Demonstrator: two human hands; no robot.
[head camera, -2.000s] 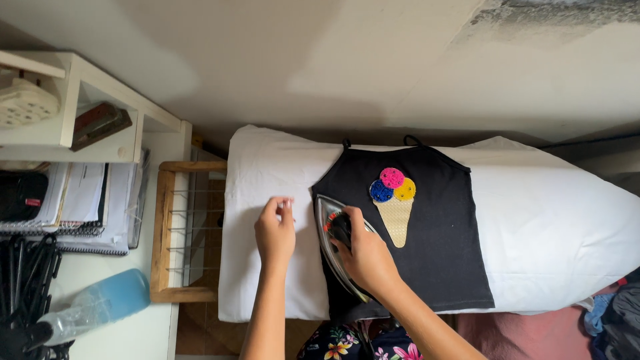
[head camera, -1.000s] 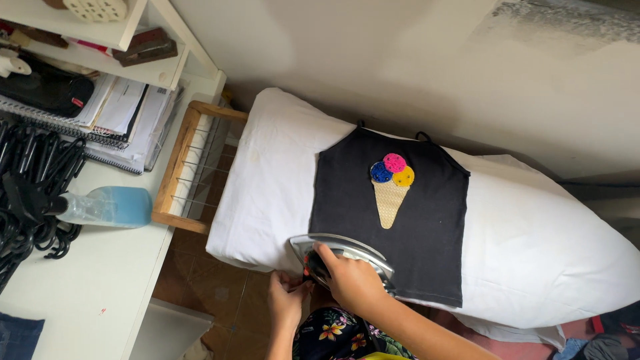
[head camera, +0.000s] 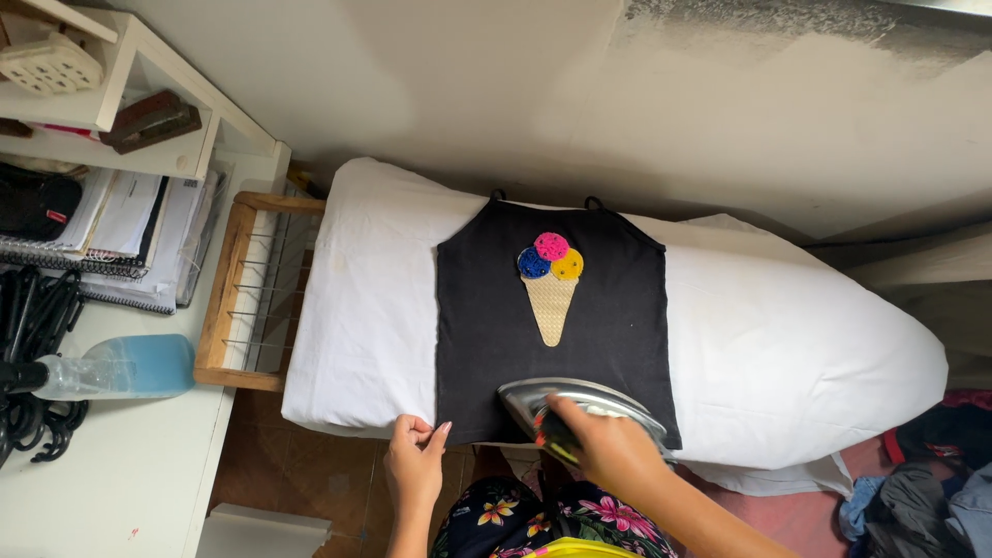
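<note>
A black strappy top (head camera: 620, 325) with an ice-cream cone applique (head camera: 551, 291) lies flat across a white-covered ironing board (head camera: 775, 333). My right hand (head camera: 612, 449) grips the handle of a clothes iron (head camera: 577, 387), whose metal plate is over the lower part of the top, near the hem. Thumb and fingers of my left hand (head camera: 418, 449) pinch the top's lower left corner at the board's near edge.
Left of the board, a wooden-framed wire rack (head camera: 225, 294) adjoins a white desk (head camera: 116, 480) bearing a spray bottle with blue liquid (head camera: 139, 366), black hangers (head camera: 31, 310) and notebooks (head camera: 116, 225). Piled clothes (head camera: 914, 504) lie at lower right. A wall (head camera: 480, 85) rises behind the board.
Two seconds ago the iron was at the top's left edge; it has moved to the lower part. My left hand, earlier raised over the white cover, now holds the hem corner.
</note>
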